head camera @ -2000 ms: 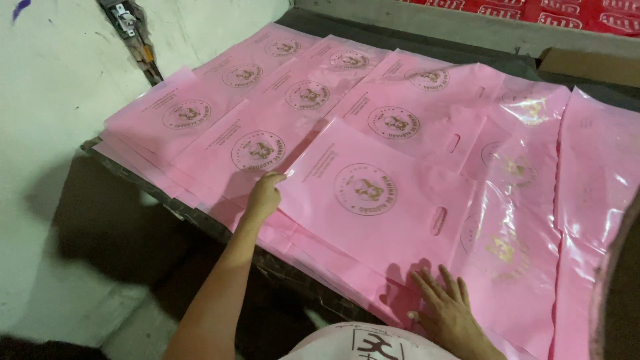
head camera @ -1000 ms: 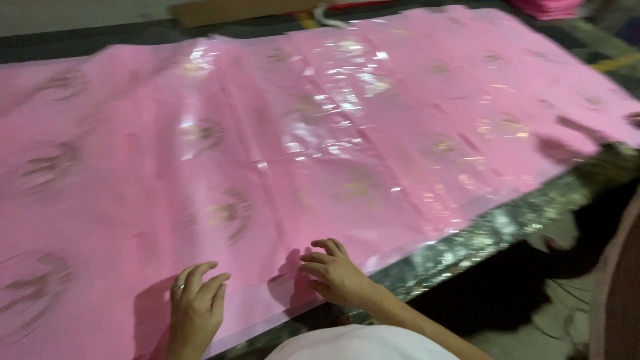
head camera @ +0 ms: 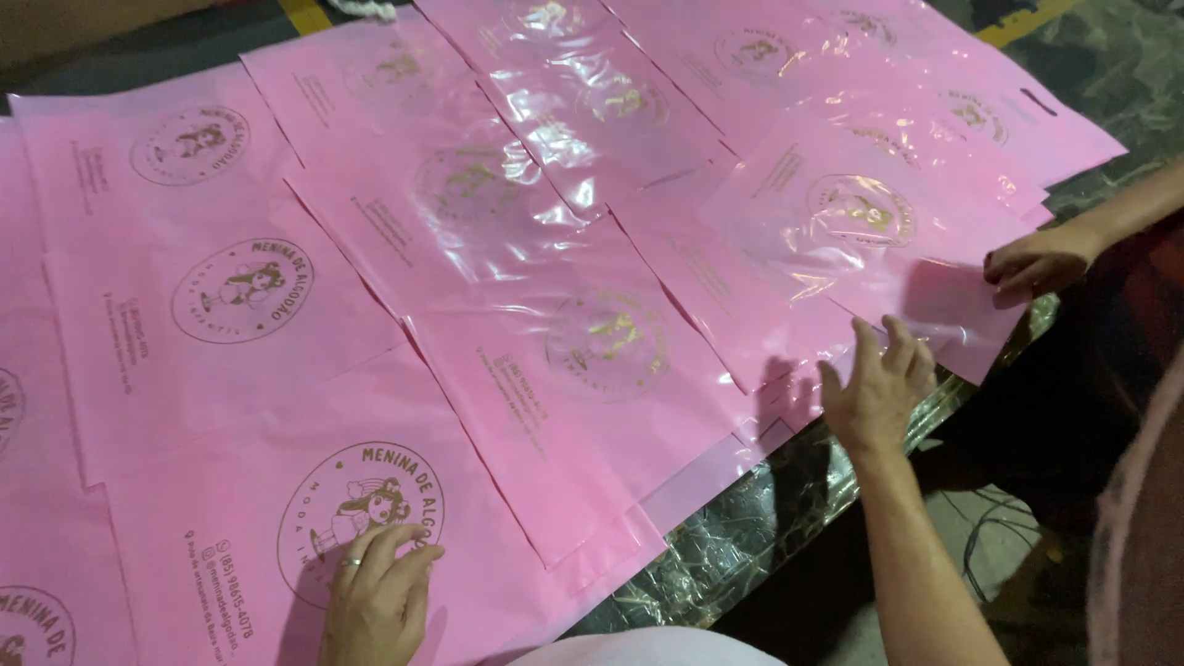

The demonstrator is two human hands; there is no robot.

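Pink plastic bags [head camera: 245,388] with printed round emblems and small writing lie overlapped in rows across the table. My left hand [head camera: 379,587], a ring on one finger, is over the lower edge of a bag's emblem at the bottom, fingers curled and apart, holding nothing visible. Toward the right, my right hand [head camera: 879,384] hovers at or just above the near edge of the bags, fingers spread and holding nothing. Whether either hand touches the plastic cannot be told. A glossy bag [head camera: 860,240] lies just beyond my right hand.
Another person's hand [head camera: 1041,264] is at the near corner of a bag on the right. The dark table covering [head camera: 721,555] shows along the near edge, under shiny clear film. Cables [head camera: 985,546] lie on the floor below. A white cord [head camera: 365,9] lies at the far edge.
The view has swung right along the table since two seconds ago. My left hand no longer holds the bag's corner. The other person's hand has come further into view.
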